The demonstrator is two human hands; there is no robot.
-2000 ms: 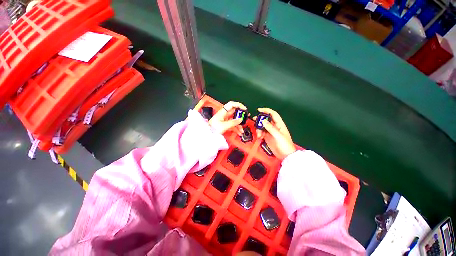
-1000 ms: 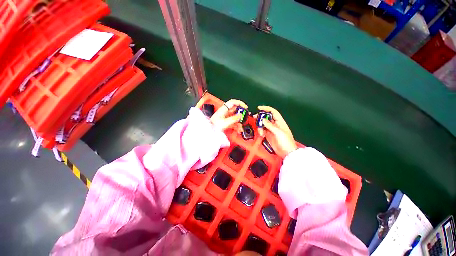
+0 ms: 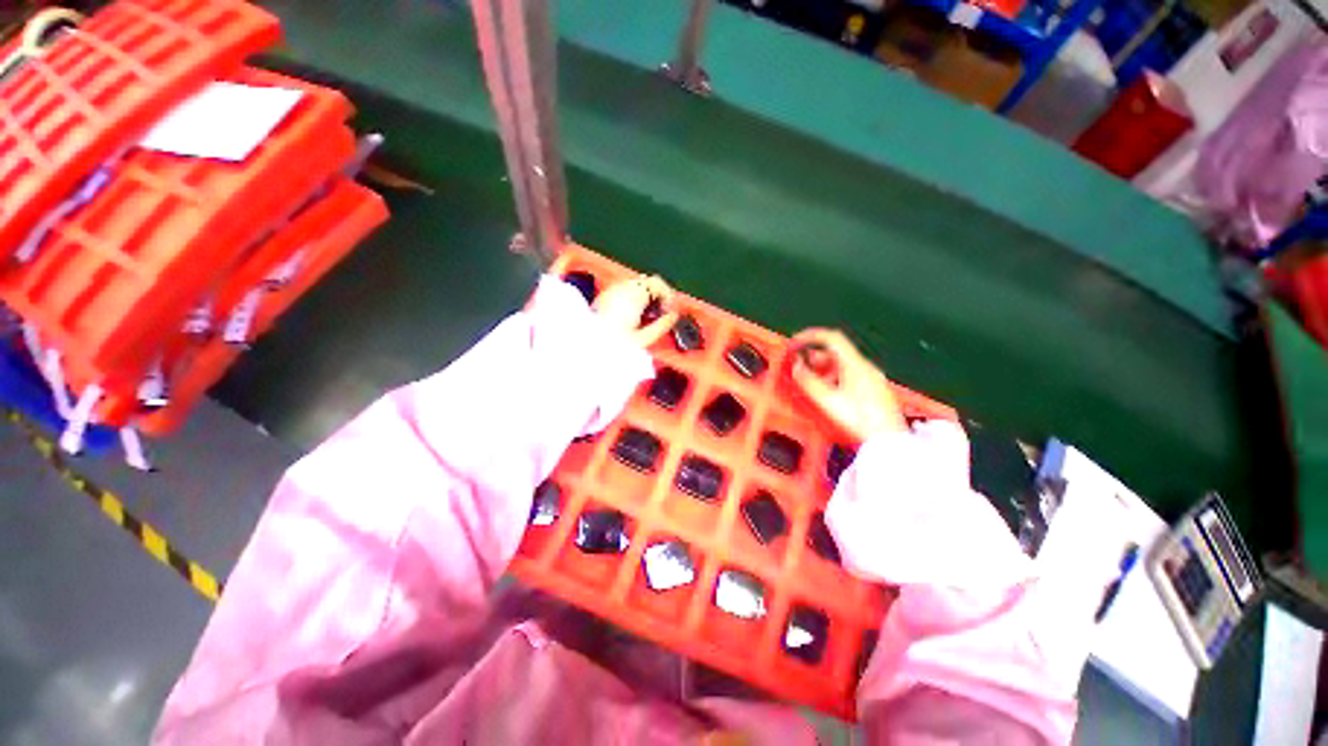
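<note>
An orange-red compartment tray (image 3: 594, 595) holds many dark watch bodies, such as one (image 3: 699, 477) near its middle; some faces reflect white light. My left hand (image 3: 623, 309) is at the tray's far left part, its fingertips on a dark watch body (image 3: 653, 311) at pocket level. My right hand (image 3: 848, 386) is over the tray's far right part with its fingers curled together. Something small and dark shows at its fingertips, too blurred to name. Pink sleeves cover parts of the tray's sides.
Stacked orange-red trays with a paper label (image 3: 226, 120) stand at left, pale strips hanging. A metal post (image 3: 522, 131) rises behind the tray's far left corner. At right lie a record sheet (image 3: 1085, 561), a pen (image 3: 1117, 580) and a calculator (image 3: 1203, 576). A pink-clothed person (image 3: 1267, 139) shows far right.
The view has shifted. My hands have moved apart and down to the tray; the two lit watch bodies held up between them before no longer show lit. More of the tray's near edge shows.
</note>
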